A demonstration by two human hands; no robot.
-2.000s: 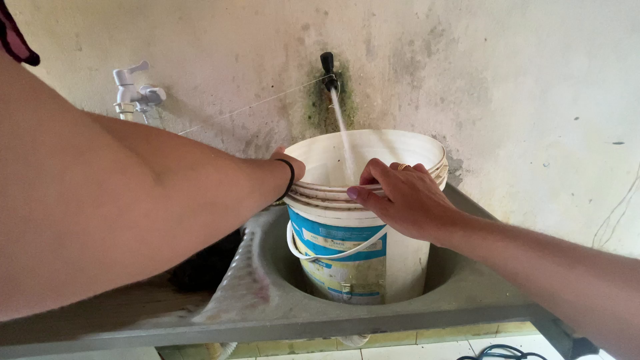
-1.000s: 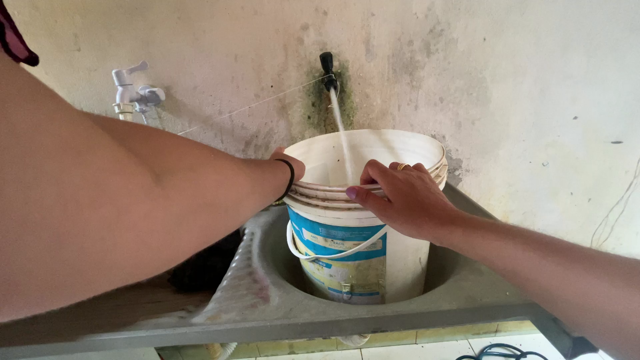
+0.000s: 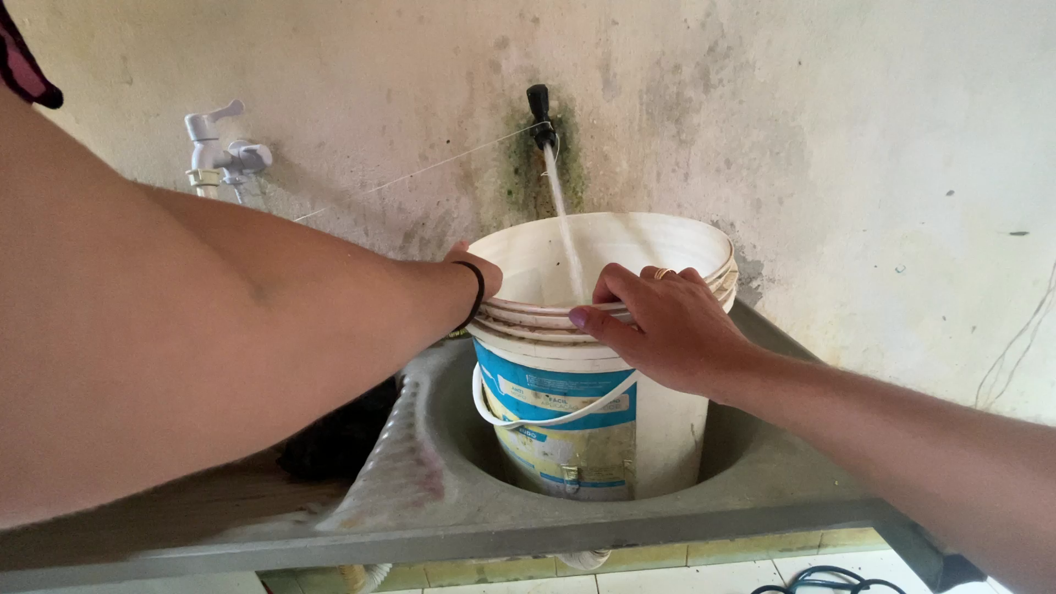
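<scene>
A white plastic bucket with a worn blue label stands in the basin of a grey sink. Water runs into it from a black tap on the wall. My left hand, with a black band at the wrist, is at the rim's left side; its fingers are mostly hidden. On the near right side of the rim, my right hand grips with the thumb outside and the fingers curled over the edge; it wears a ring. The bucket's white handle hangs down in front. The water level is out of sight.
A white plastic tap is on the wall at left, and a thin string runs from the black tap towards it. A dark object lies left of the basin, partly behind my left arm. Dark tubing rests on the tiled floor.
</scene>
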